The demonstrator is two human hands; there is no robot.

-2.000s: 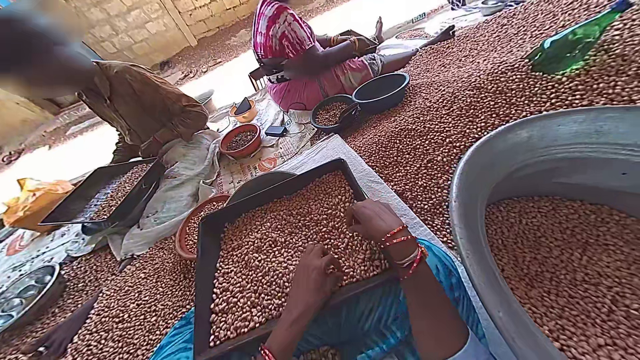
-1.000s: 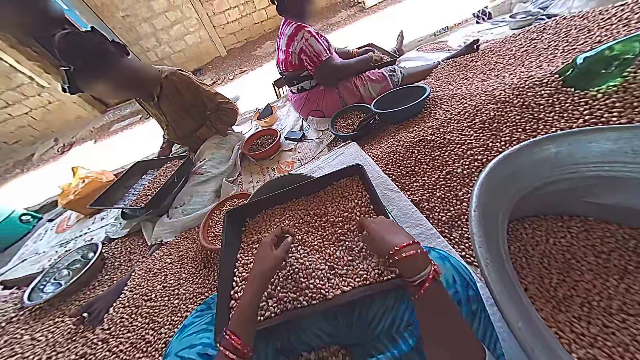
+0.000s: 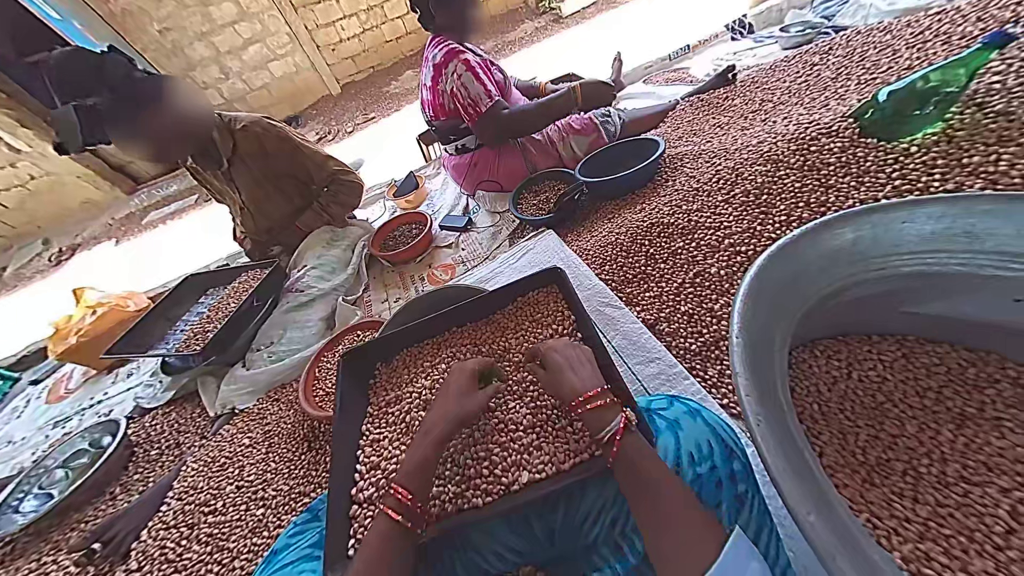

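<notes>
A black rectangular tray (image 3: 342, 448) lies tilted across my lap on blue patterned cloth (image 3: 688, 448), filled with reddish-brown nuts or seeds (image 3: 480, 472). Over its middle, my left hand (image 3: 468, 388) holds a small green piece (image 3: 490, 374), perhaps a leaf, between thumb and fingers. To the right, near the tray's far right side, my right hand (image 3: 566, 370) is bent down at the surface of the nuts; its fingertips are partly hidden, so whether it holds anything cannot be told. The hands are apart. Red beaded bracelets circle both wrists.
A large metal basin (image 3: 760, 320) of nuts stands at right. A green bottle (image 3: 920, 100) lies on the heap. A red-brown bowl (image 3: 308, 376) touches the tray's left side. Two people sit ahead, near another black tray (image 3: 152, 328) and several bowls. A metal dish (image 3: 56, 480) is at lower left.
A green piece now shows in my left hand; none was visible there before. The person in pink has raised a hand from the lap. The view has shifted somewhat.
</notes>
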